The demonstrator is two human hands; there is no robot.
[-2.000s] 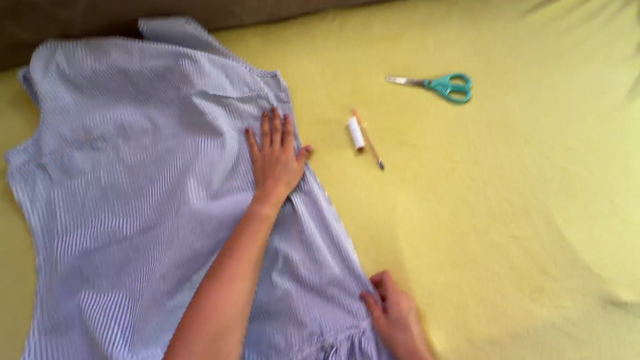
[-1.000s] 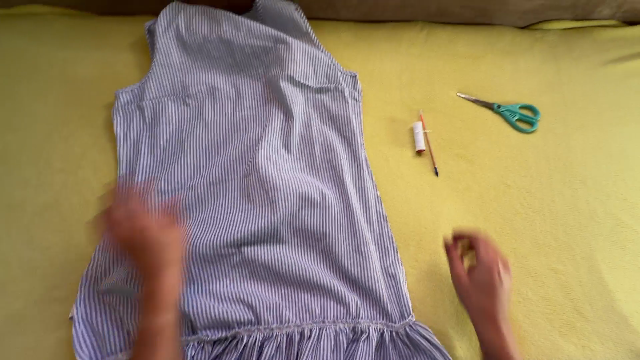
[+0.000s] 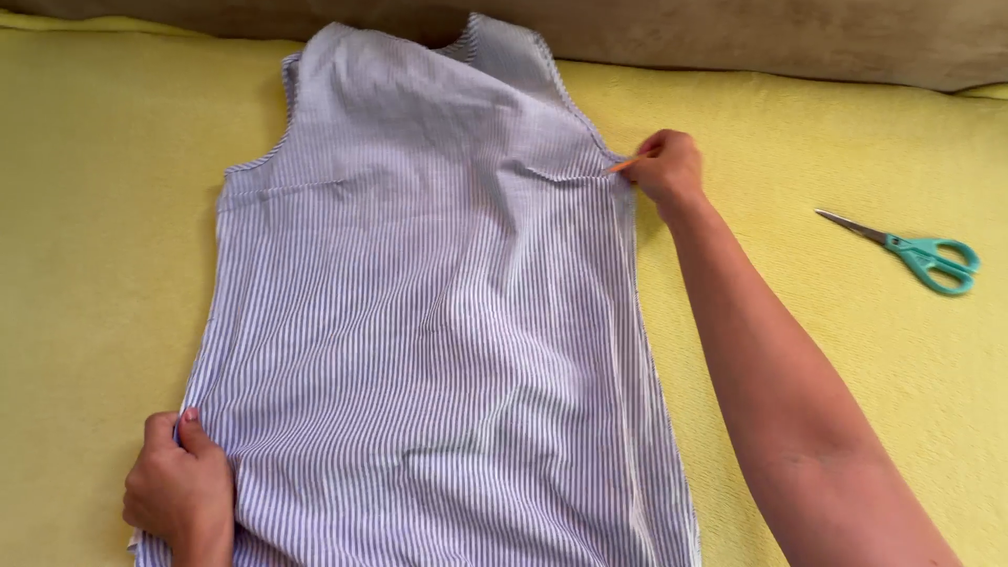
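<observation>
A sleeveless blue-and-white striped garment (image 3: 441, 315) lies spread out, its neckline at the top and its lower end beyond the frame. My left hand (image 3: 181, 480) grips the garment's left side edge near the bottom, thumb on top of the cloth. At the right armhole my right hand (image 3: 668, 169) holds a thin orange stick (image 3: 622, 165), probably the pencil or brush seen earlier, with its fingers at the garment's side edge. Whether those fingers also pinch the cloth is hard to tell. The white cylinder seen earlier does not show.
Scissors with turquoise handles (image 3: 937, 264) lie to the right, blades pointing up and left. Under everything is a yellow cloth cover (image 3: 827, 142). A brown padded edge (image 3: 756, 35) runs along the top. My right forearm crosses the lower right.
My right hand has moved up to the armhole and has picked up the thin stick. My left hand has taken hold of the garment's left edge.
</observation>
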